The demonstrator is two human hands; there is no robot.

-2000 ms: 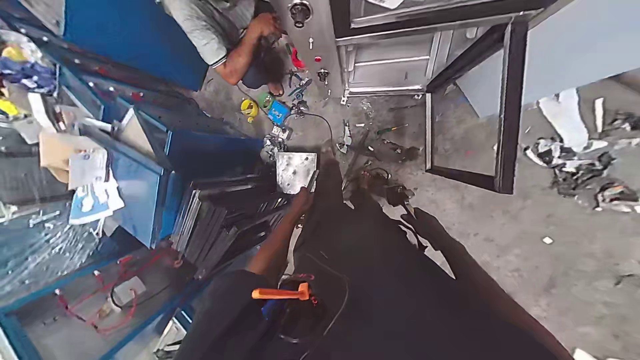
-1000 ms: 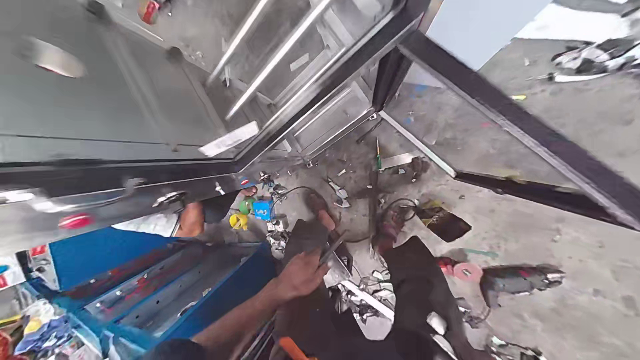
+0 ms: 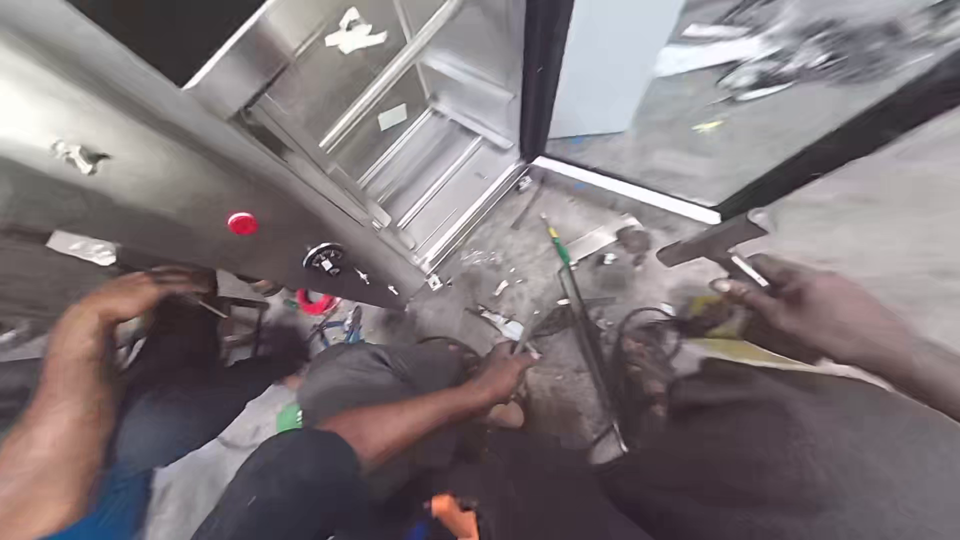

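Observation:
My left hand (image 3: 501,375) is closed on a thin grey metal piece (image 3: 526,334), low over the floor between my legs. On the right, my right hand (image 3: 799,307) grips a tool with a dark crosswise head (image 3: 712,238) and a pale shaft; its exact kind cannot be told. Ahead of my hands stands a stainless steel cabinet (image 3: 480,176) with racks inside. Its front panel carries a red button (image 3: 242,223) and a round dial knob (image 3: 324,257). A screwdriver with a green and yellow handle (image 3: 558,244) lies on the floor.
A black-framed glass door (image 3: 544,82) stands open at the upper right. A co-worker's arm (image 3: 67,375) reaches in at the left. A dark metal bar (image 3: 589,341) and a looped cable (image 3: 645,319) lie on the floor near my legs. A red tape roll (image 3: 315,301) is at the left.
My right hand has come into view at the right, holding a tool. The view has swung a good deal, and the co-worker's arm shows larger at the left.

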